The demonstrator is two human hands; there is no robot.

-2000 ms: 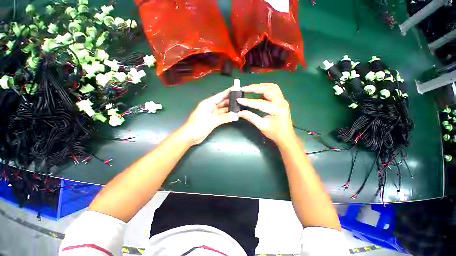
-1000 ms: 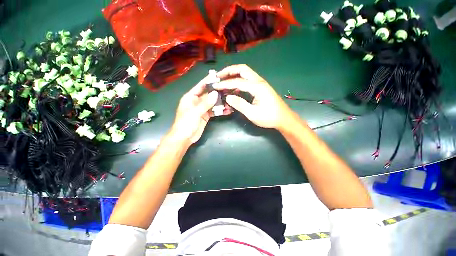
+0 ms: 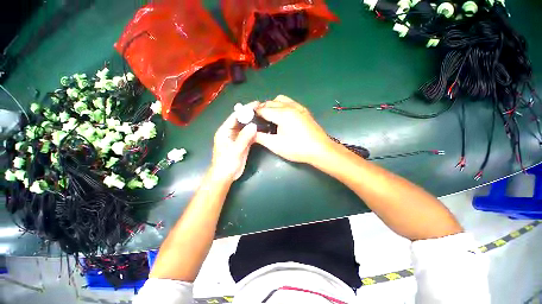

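Observation:
My left hand (image 3: 230,142) and my right hand (image 3: 291,130) meet in front of me over the green bench. Between them they hold a small unit with a black sleeve (image 3: 263,124) and a white end fitting (image 3: 244,113) at its upper left end. The fingers of both hands hide part of the unit. A coiled black cable (image 3: 356,151) lies partly behind my right forearm, with thin wire ends on the bench to the right.
Two open red bags (image 3: 178,50) with black sleeves lie beyond my hands. A heap of cables with whitish fittings (image 3: 101,139) is at left. A cable bundle (image 3: 481,56) lies at right. Blue plastic bin (image 3: 113,276) and blue plastic object (image 3: 505,199) are below the bench edge.
The view has shifted and turned. The held unit has gone from upright to tilted, its white end now at upper left. Both hands still hold it.

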